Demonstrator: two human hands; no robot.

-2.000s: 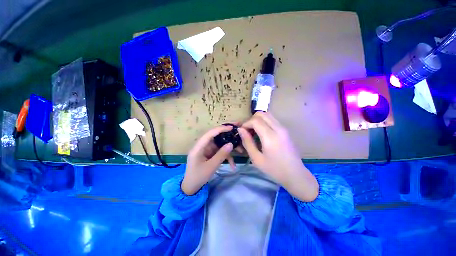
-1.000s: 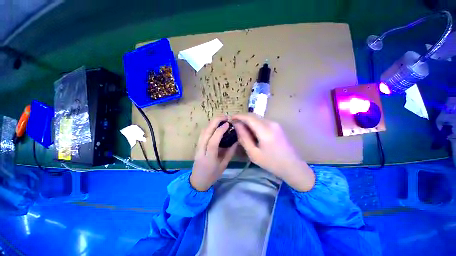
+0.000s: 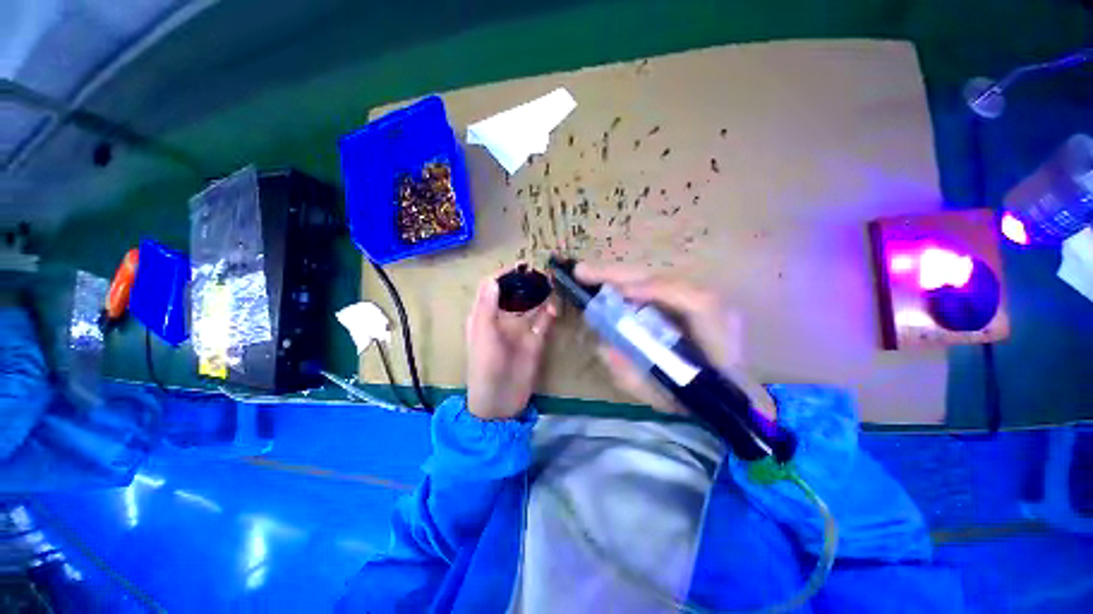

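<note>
My left hand (image 3: pixel 508 348) holds a round black part (image 3: pixel 524 289) upright in its fingertips above the cardboard's front area. My right hand (image 3: pixel 677 330) is wrapped around the electric screwdriver (image 3: pixel 677 366), which is tilted with its tip at the upper left, close to the right side of the black part. Whether the tip touches the part or the small screws is not clear. The green cord (image 3: pixel 829 534) loops from its rear end over my lap. Small dark screws (image 3: pixel 579 206) lie scattered on the cardboard mat (image 3: pixel 827 144) beyond my hands.
A blue bin (image 3: pixel 360 180) holds copper-gold pieces (image 3: pixel 428 202) at the mat's left corner. White paper (image 3: pixel 521 130) lies beside it. A black box (image 3: pixel 309 282) stands left. At right, a lamp (image 3: pixel 1055 192) shines violet on a reddish block (image 3: pixel 889 288) with a black part (image 3: pixel 965 307).
The screwdriver has gone from lying on the mat into my right hand, which has left the black part. My left hand alone holds the part. The view has shifted.
</note>
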